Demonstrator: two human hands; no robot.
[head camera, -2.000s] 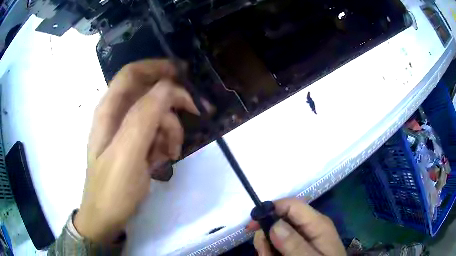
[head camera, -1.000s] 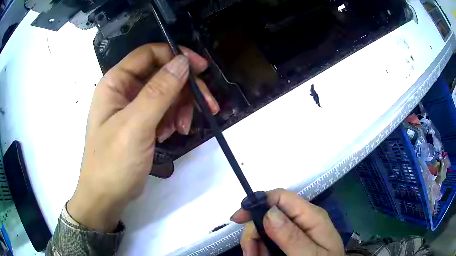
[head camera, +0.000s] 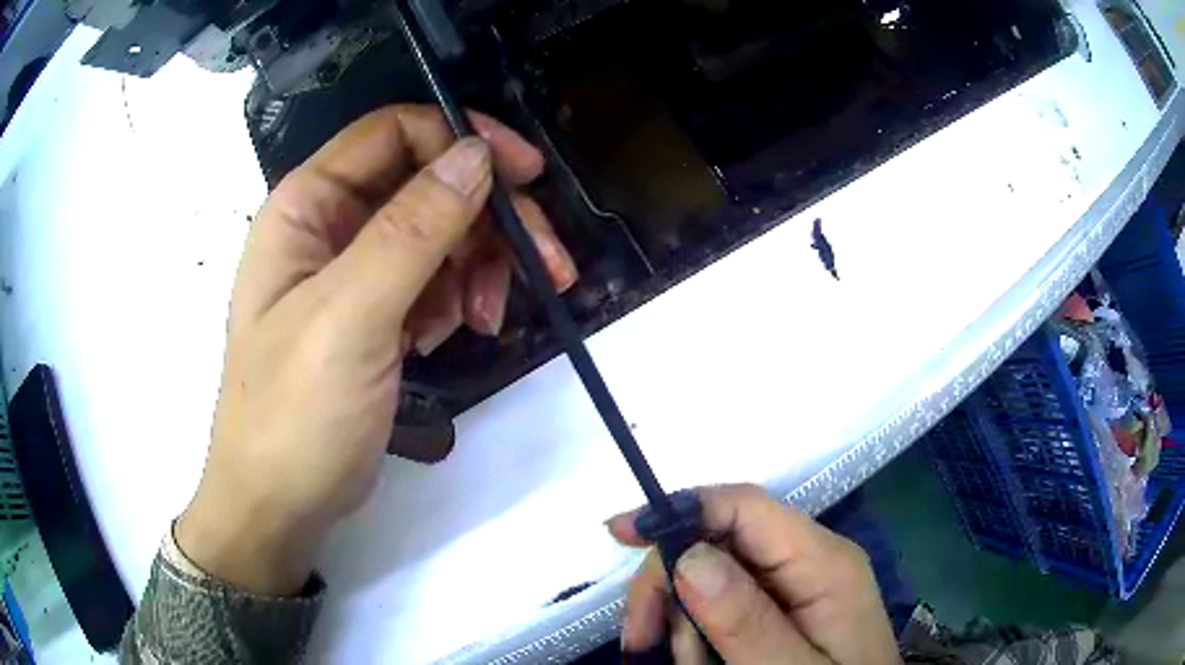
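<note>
A long screwdriver (head camera: 591, 377) with a thin dark shaft and a black collared handle runs diagonally from the top centre to the bottom centre. My left hand (head camera: 351, 299) pinches the shaft between thumb and forefinger, with the other fingers curled behind it. My right hand (head camera: 767, 572) holds the handle at its collar, low in the picture; the handle's lower end is hidden by the fingers and the picture's edge. The shaft passes over the black oil pan recess (head camera: 780, 117). The screwdriver's tip is not visible among dark machine parts (head camera: 234, 39) at the top.
The white table (head camera: 728, 390) has a ruler-marked front edge and a dark mark right of centre. A black strip (head camera: 65, 507) lies at the left. A blue plastic basket (head camera: 1001, 468) with scraps stands below the table at the right. A small tray (head camera: 1138, 52) is at the upper right.
Two seconds ago my left hand was blurred, with its fingers around the shaft higher up. It now pinches the shaft in plain view. In the last second both hands have barely moved.
</note>
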